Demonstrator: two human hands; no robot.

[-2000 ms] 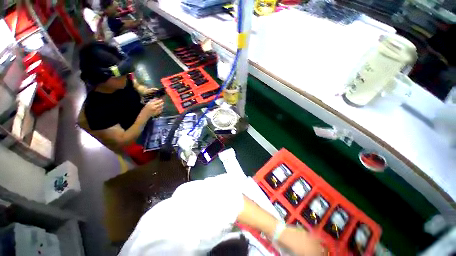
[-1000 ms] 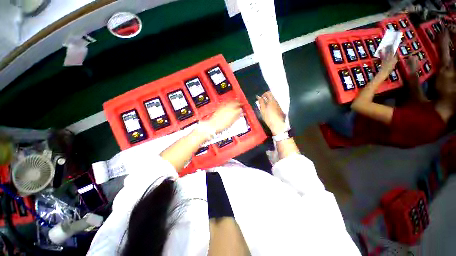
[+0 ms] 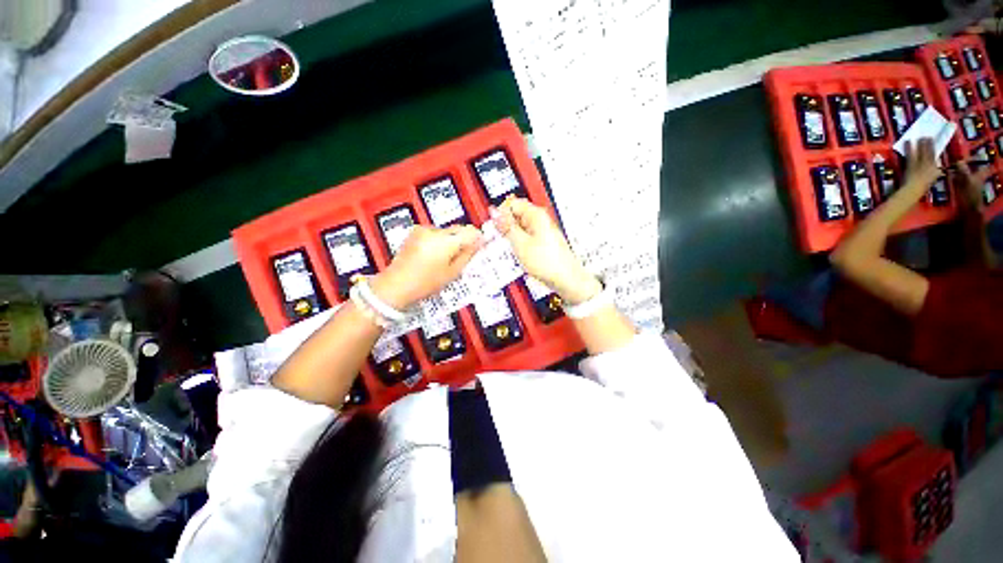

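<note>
A red foam tray [image 3: 313, 225] lies in front of me with black units in its pockets in two rows. A black unit [image 3: 443, 203] with a white panel sits in the far row. My left hand [image 3: 431, 262] is over the tray with its fingertips pinched at a small white label [image 3: 489, 230]. My right hand [image 3: 536, 249] meets it there, fingertips at the same label. A printed white label strip [image 3: 467, 288] runs across the tray under my left hand. A wide printed strip [image 3: 594, 121] hangs down to the right of the tray.
A pale fan [image 3: 90, 377] and crinkled clear plastic bags [image 3: 143, 434] are at the left. A round mirror-like disc [image 3: 254, 66] is at the upper left. At the right, a person in dark red [image 3: 935, 319] works over another red tray [image 3: 806, 225]. More red trays [image 3: 904, 495] are at the lower right.
My right hand has moved left over the tray and meets my left hand, which has drawn back slightly. The hanging strip shows wider, with print. The neighbouring person's tray appears further right.
</note>
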